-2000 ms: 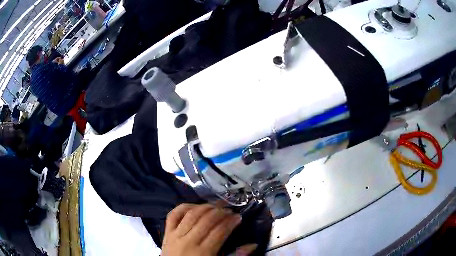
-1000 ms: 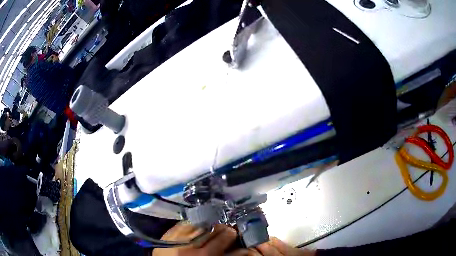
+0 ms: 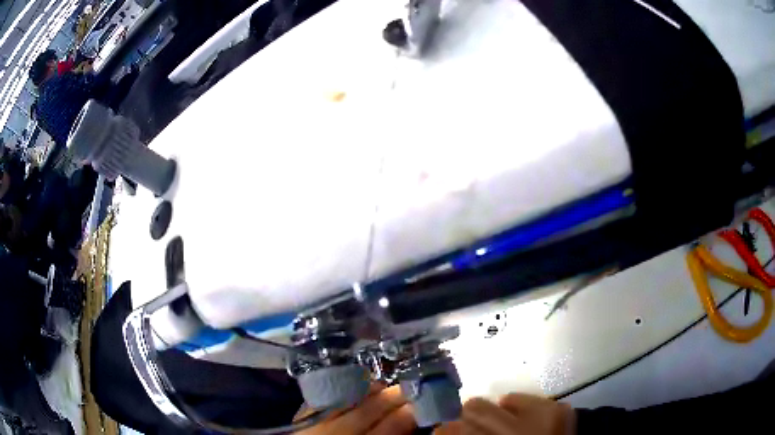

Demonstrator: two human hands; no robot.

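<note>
The white sewing machine head (image 3: 280, 187) with a blue stripe fills most of the picture. Grey tension knobs (image 3: 336, 386) and chrome parts stand on its front. Black cloth (image 3: 229, 395) lies under and left of the head. My left hand (image 3: 370, 416) is low in the middle, partly behind the knobs and cut off by the bottom edge. My right hand (image 3: 510, 416) is right of the knobs, also cut off below, with a dark sleeve behind it. The fingertips and needle area are hidden, so I cannot tell what either hand grips.
Scissors with a yellow handle loop (image 3: 729, 297) and an orange-red one lie at the right. A black band (image 3: 646, 110) wraps the machine arm. A grey knob (image 3: 119, 146) stands on the head. Cardboard (image 3: 98, 340) lines the left table edge. A person (image 3: 55, 98) sits at the upper left.
The view has moved closer to the machine head. My right hand has come in right of the knobs. My left hand has gone from plain view on the cloth to partly behind the knobs.
</note>
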